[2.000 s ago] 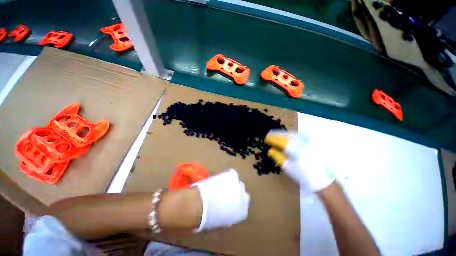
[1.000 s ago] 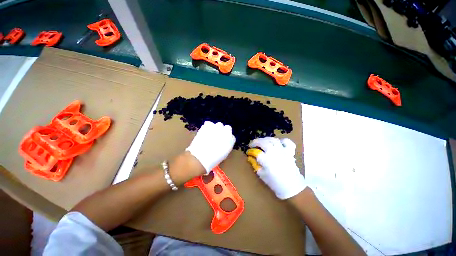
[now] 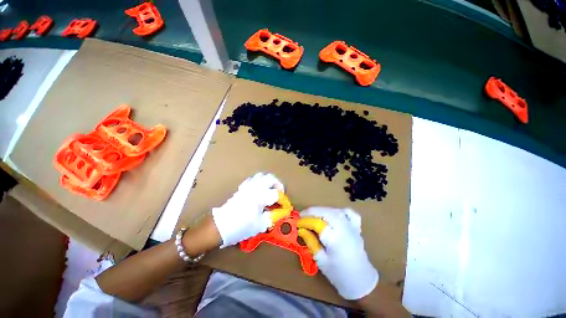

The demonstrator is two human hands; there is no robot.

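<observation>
An orange controller shell (image 3: 285, 235) lies on the cardboard work sheet (image 3: 233, 168) close in front of me, its horns towards me. My left hand (image 3: 251, 208), in a white glove with yellow fingertips, grips the shell's upper left part. My right hand (image 3: 338, 248), gloved the same way, has its fingertips at the shell's right side. Whether it holds a small piece between them cannot be seen. A heap of small black inserts (image 3: 316, 136) lies beyond the hands on the same sheet.
A stack of orange shells (image 3: 102, 152) lies on a second cardboard sheet (image 3: 62, 112) at left. Single shells sit on the green conveyor belt (image 3: 422, 68) beyond. A pale metal post (image 3: 205, 34) stands at the belt's near edge. The white bench (image 3: 496, 230) is at right.
Both hands have drawn back from the black heap and come together over the shell. The shell has turned so its horns point towards me. The camera view has shifted.
</observation>
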